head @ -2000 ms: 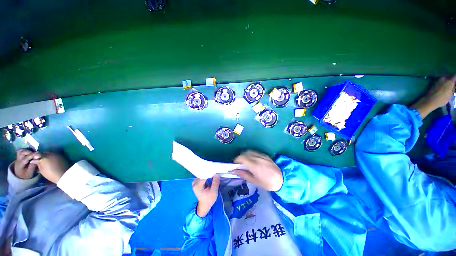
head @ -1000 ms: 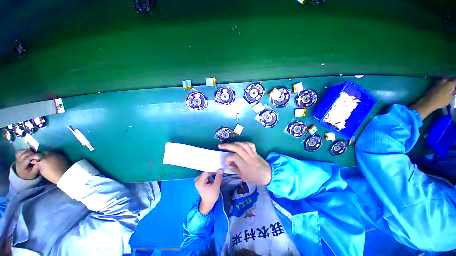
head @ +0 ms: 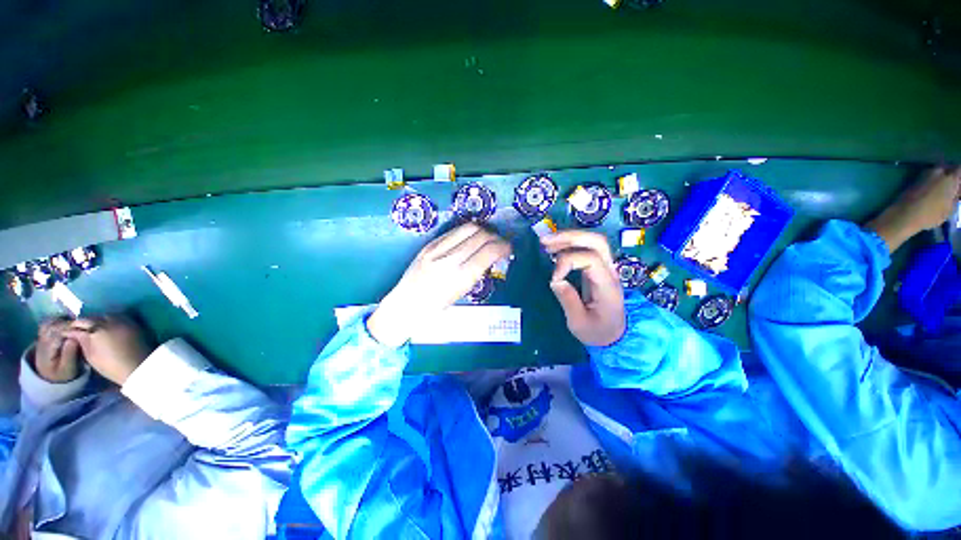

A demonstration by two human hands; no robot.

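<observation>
The white adhesive-label strip (head: 464,325) lies flat on the green bench near its front edge, with faint marks at its right end; my left forearm crosses it. My left hand (head: 448,266) is palm down over a round module (head: 479,287), fingertips by its small battery (head: 501,268); whether it holds anything is hidden. My right hand (head: 588,283) is raised with bent fingers, fingertips beside another small battery (head: 545,227). It covers the spot below that battery. I cannot tell if it holds something.
More round modules (head: 536,196) with small batteries lie behind and right of my hands. A blue bin (head: 775,227) holds pale pieces. A dark green belt (head: 474,105) runs behind. At left, a neighbour's hands (head: 90,343) and a slim white item (head: 171,292); another person's arm is at right.
The strip, held in both hands before, now lies on the bench. My left hand has moved forward over the near module, and my right hand forward and right. The belt's modules have shifted left.
</observation>
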